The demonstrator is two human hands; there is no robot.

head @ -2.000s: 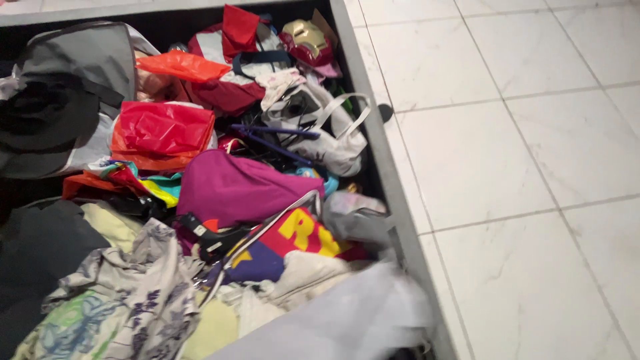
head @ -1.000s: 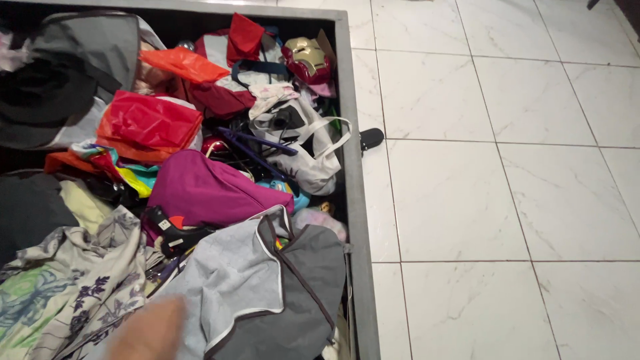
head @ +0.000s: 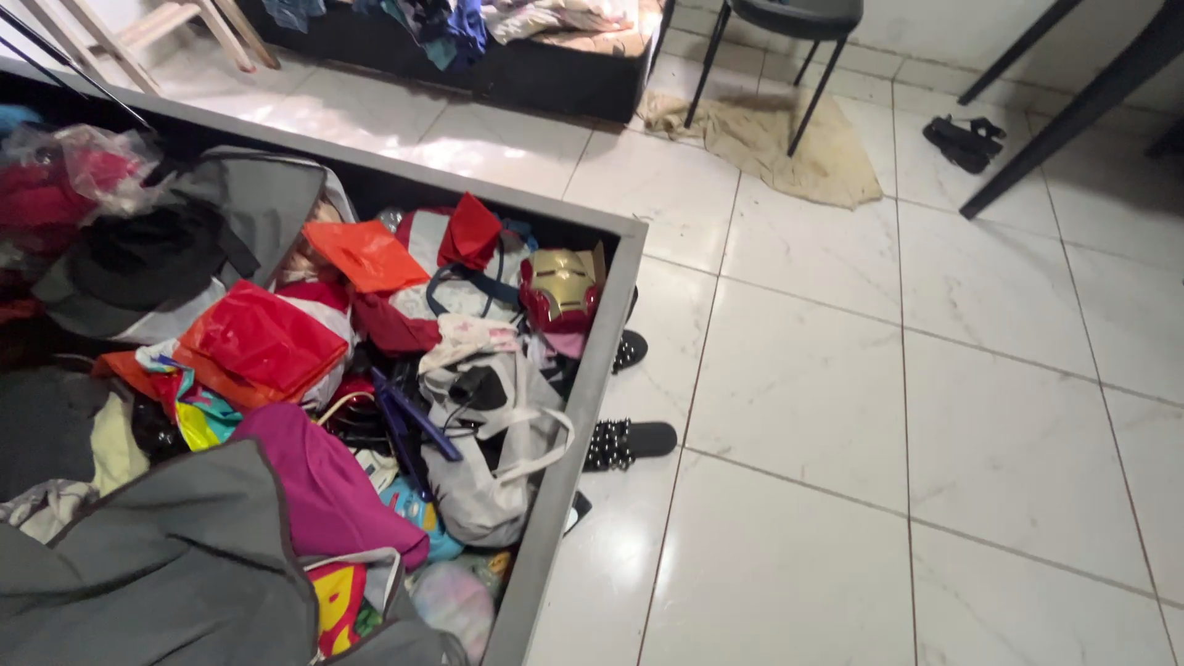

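Note:
Neither my left hand nor my right hand is in view. A dark grey fabric piece (head: 157,564) with darker edging spreads over the lower left of the open storage box (head: 592,324). Beside it lie a magenta cloth (head: 324,490) and a red and yellow printed item (head: 338,601). Farther up are a red plastic bag (head: 264,342), an orange plastic piece (head: 365,254), a whitish tote bag (head: 490,453), a purple hair straightener (head: 407,421) and a red and gold mask-like toy (head: 560,287). A black cap (head: 153,254) rests on grey fabric at the left.
Black studded sandals (head: 634,444) lie on the white tiled floor against the box's right side. Beyond are a black chair (head: 800,18), a beige cloth (head: 795,148), black sandals (head: 962,143), dark table legs (head: 1064,111), a wooden stand (head: 148,37) and a dark box holding clothes (head: 555,83).
The grey fabric now lies farther left, with its dark side showing over the patterned clothes. The blurred hand at the bottom a second ago is out of view. The view has swung up and right.

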